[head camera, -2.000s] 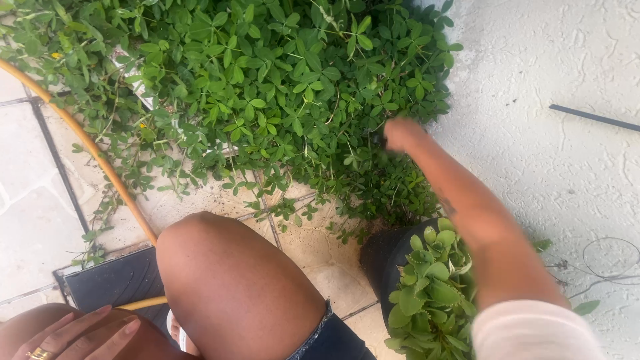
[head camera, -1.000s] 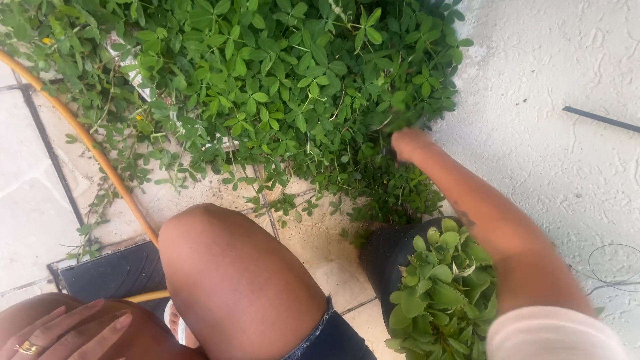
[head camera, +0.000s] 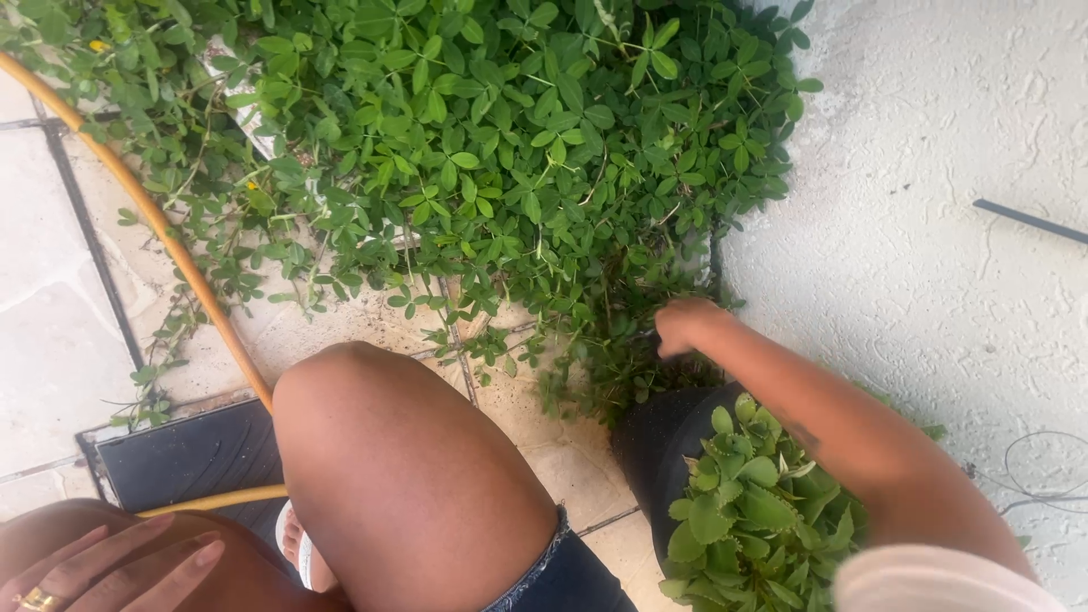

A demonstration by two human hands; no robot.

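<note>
My right hand (head camera: pixel 690 327) reaches down to the lower right edge of a dense green leafy groundcover (head camera: pixel 510 144), close to the white wall. Its fingers are curled, and a small dark item shows at them, too unclear to name. Below that hand stands a black plant pot (head camera: pixel 659 459) holding a succulent with scalloped leaves (head camera: pixel 748 510). At the bottom left, my left hand (head camera: pixel 110 569) rests on my leg, fingers slightly spread, with a gold ring on one finger and nothing held.
A yellow hose (head camera: pixel 183 255) curves over the tiled floor (head camera: pixel 51 255) and passes behind my knee. Beside it lies a dark panel (head camera: pixel 187 459). The textured white wall (head camera: pixel 901 255) fills the right, with a dark strip (head camera: pixel 1028 219) and a thin wire (head camera: pixel 1045 463).
My right hand has moved slightly down along the edge of the groundcover, nearer the black pot. My left hand has stayed on my leg.
</note>
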